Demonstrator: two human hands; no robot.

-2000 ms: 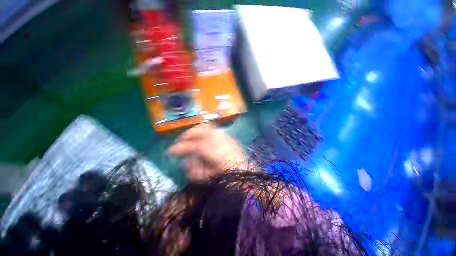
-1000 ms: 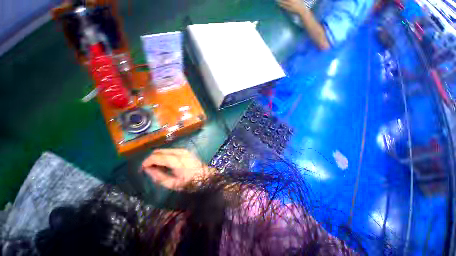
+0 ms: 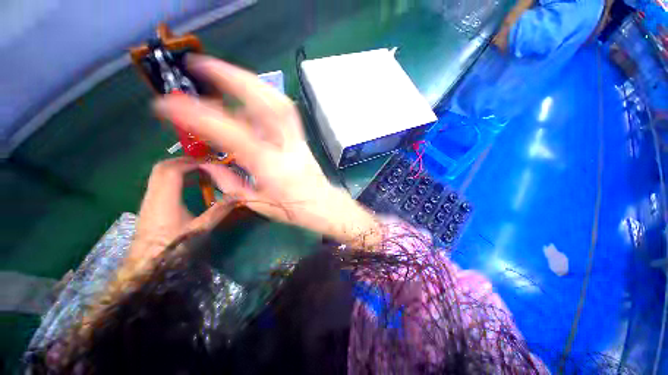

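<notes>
The orange test fixture (image 3: 208,192) stands ahead on the left, mostly covered by my hands. Its red clamp handle (image 3: 193,143) hangs down below the grey metal linkage (image 3: 165,67). My right hand (image 3: 256,139) is blurred and lies across the handle and fixture with fingers spread; whether it grips the handle is unclear. My left hand (image 3: 172,194) is at the fixture's front end, its fingers bent close to the nest. The nest and any part in it are hidden, so I cannot tell if this hand holds anything.
A white box (image 3: 370,99) stands right of the fixture, with a dark parts tray (image 3: 421,196) below it and red wires between. A silvery sheet (image 3: 91,271) lies at lower left. A person in blue (image 3: 557,29) is at upper right. Dark hair covers the bottom.
My right hand has moved up from in front of the fixture onto the handle area. My left hand has come into view at the fixture. The nest, visible before, is now covered.
</notes>
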